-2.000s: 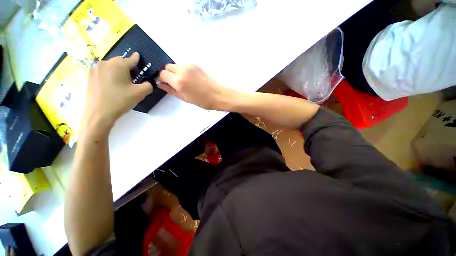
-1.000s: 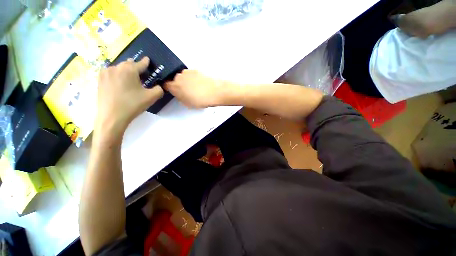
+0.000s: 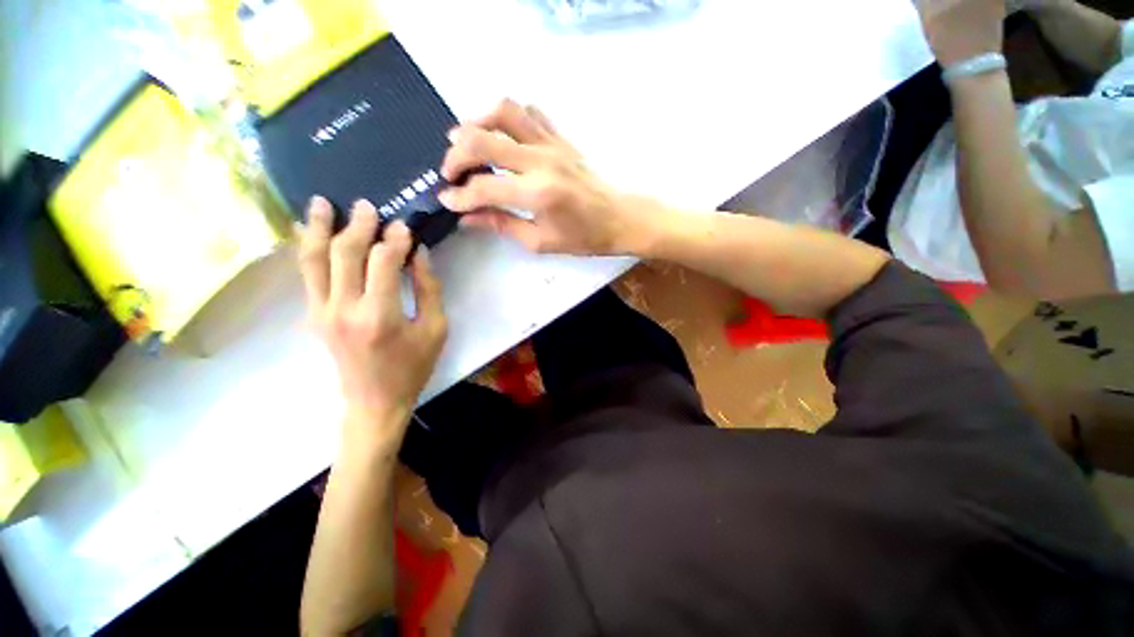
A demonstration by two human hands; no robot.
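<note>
A black inner box (image 3: 361, 137) with small white lettering lies on the white table in front of me. Both hands are at its near end, where the flap looks pressed in or nearly closed. My left hand (image 3: 373, 305) has its fingertips on the near left edge of the box. My right hand (image 3: 535, 187) has its fingers bent over the near right corner. The fingers hide part of the flap.
Yellow sleeves lie behind the box (image 3: 292, 44) and to its left (image 3: 162, 218). Another black box (image 3: 44, 299) is at the far left. Shiny clear bags (image 3: 616, 10) lie at the back. Another person's arm (image 3: 1020, 187) is at the right, above a brown carton (image 3: 1076, 361).
My left hand has moved off the top of the box to its near edge, showing more of the lettering. My right hand has shifted up along the corner. The flap end looks more closed.
</note>
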